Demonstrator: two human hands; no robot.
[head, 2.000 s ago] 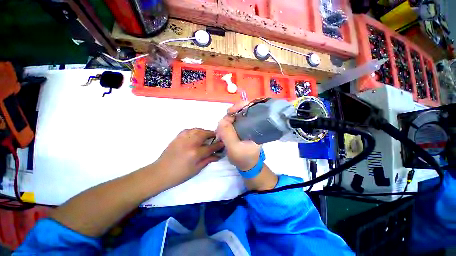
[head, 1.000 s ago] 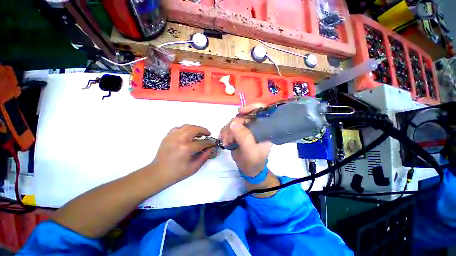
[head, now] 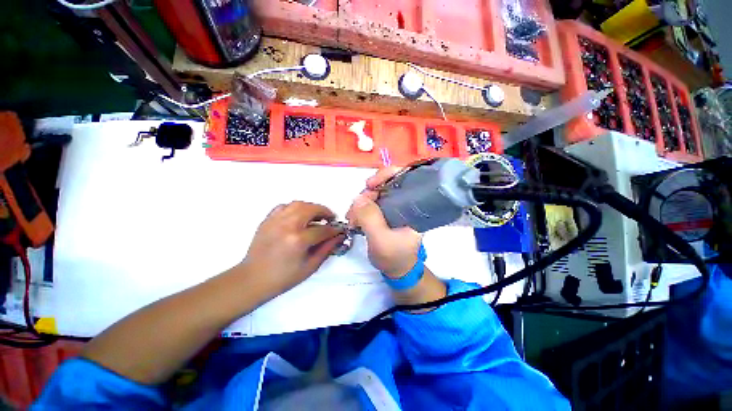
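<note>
My right hand (head: 389, 237) is wrapped around the grey electric screwdriver (head: 429, 195), which lies nearly level, its cable end to the right and its tip end toward my left hand. My left hand (head: 290, 241) holds a small device part (head: 343, 241) between thumb and fingers, just above the white sheet. The part is mostly hidden by my fingers and too small to make out. The screwdriver's tip is hidden between my hands, so I cannot tell whether it touches the part.
The narrow red-orange parts tray (head: 265, 152) holds screws and a white bone-shaped piece (head: 363, 136). A small black part with arms (head: 172, 136) lies at upper left. A tape-wrapped round container (head: 514, 210) stands behind the screwdriver. A black cable (head: 514, 282) loops at right. An orange multimeter (head: 24, 193) is at left.
The screwdriver's rear end swung out right and up, then came back toward my wrist. My left hand stays nearly in place, and a bit of the small part now shows below its fingers.
</note>
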